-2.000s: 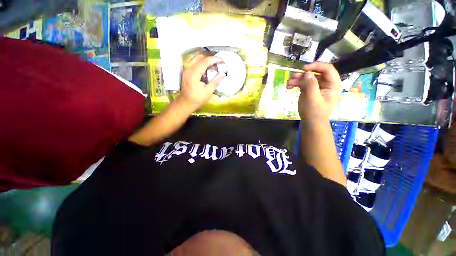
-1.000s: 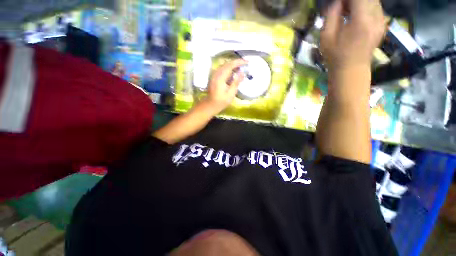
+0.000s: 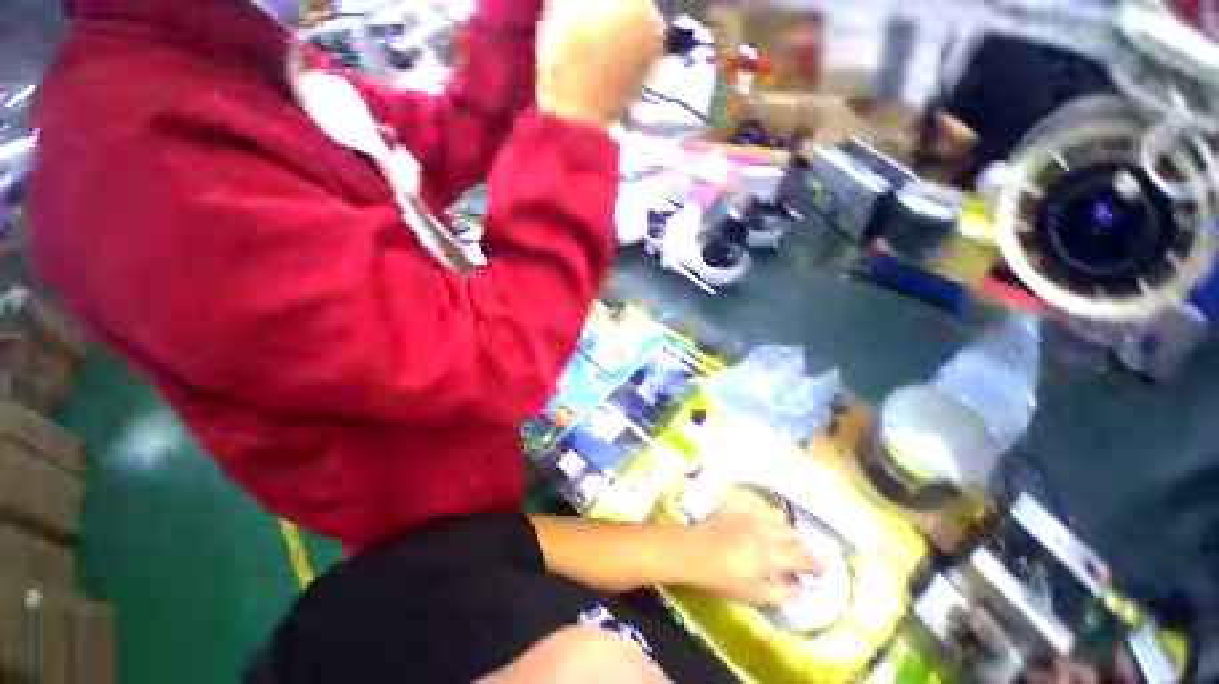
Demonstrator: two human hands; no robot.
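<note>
The yellow holding fixture (image 3: 882, 535) lies on the bench at the lower right, with a white housing (image 3: 749, 461) in it, overexposed. The round white part (image 3: 826, 588) sits in the fixture's round hollow. My left hand (image 3: 749, 555) lies over the fixture from the left, its curled fingers on the round white part near its centre. The fingertips are blurred and what lies under them is hidden. A skin-toned patch at the bottom edge, by the screw feeders, may be my right hand, cut off and too blurred to tell.
A person in a red jacket (image 3: 334, 307) stands close at left. A round tin (image 3: 922, 441) and clear plastic bags (image 3: 775, 388) lie behind the fixture. Screw feeders (image 3: 996, 608) stand right of it. White-and-black units (image 3: 709, 247) lie farther along the bench. A large round lamp-like object (image 3: 1103, 221) hangs at upper right.
The view has swung left and up, showing the neighbour and the far bench. My left hand stays at the round white part. My right arm has left clear view.
</note>
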